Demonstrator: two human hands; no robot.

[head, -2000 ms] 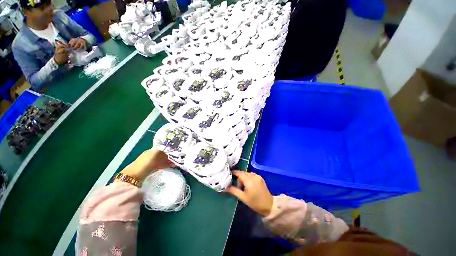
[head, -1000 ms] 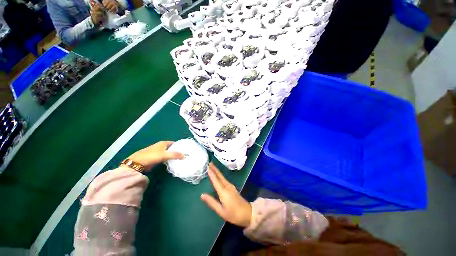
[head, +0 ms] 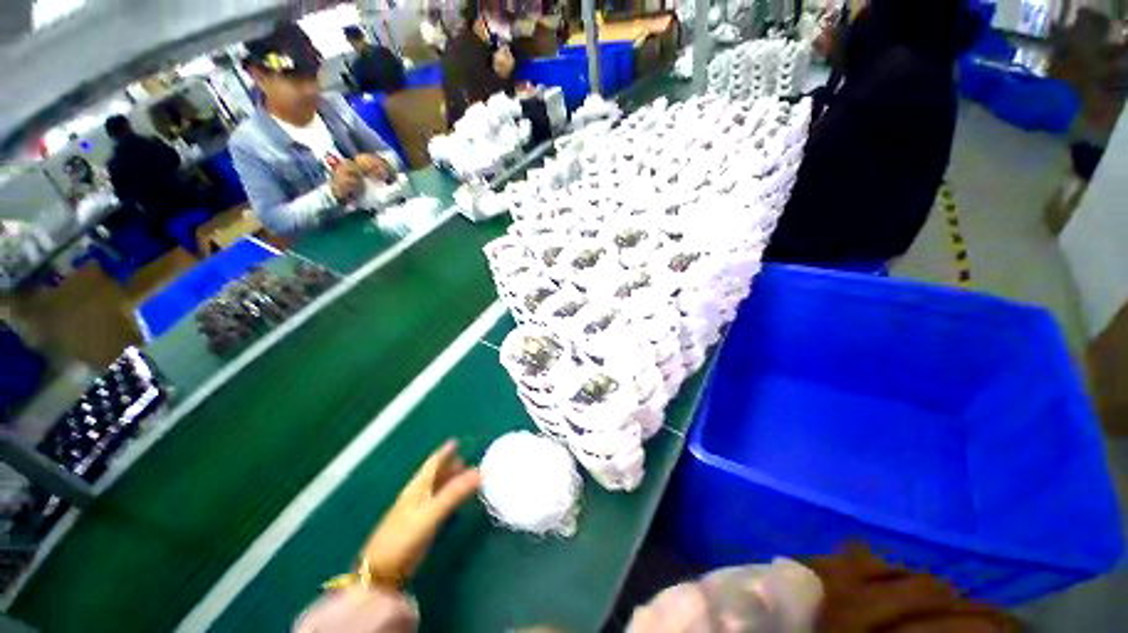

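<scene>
A round white bundle [head: 531, 484] with thin loose loops at its edge lies on the green bench [head: 482, 569]. My left hand [head: 427, 509] is just left of the bundle, fingers apart and holding nothing; its fingertips are at or near the bundle's edge. Stacks of white housings [head: 631, 297] with dark circuit boards in their open faces stand right behind the bundle. My right sleeve [head: 730, 600] shows at the bottom edge, and my right hand is not visible beyond a possible blurred sliver at the bottom.
A deep blue tote [head: 903, 420] stands beside the bench at right. The green conveyor belt [head: 285, 433] runs at left behind a pale rail [head: 384, 427]. A person [head: 309, 136] sits opposite. A dark-clothed person [head: 872, 148] is beyond the tote. Dark small parts [head: 260, 303] and a black tray [head: 105, 414] lie opposite.
My left hand has come off the white bundle. My right hand has drawn back toward the bottom edge. The view has tilted up, showing more of the hall.
</scene>
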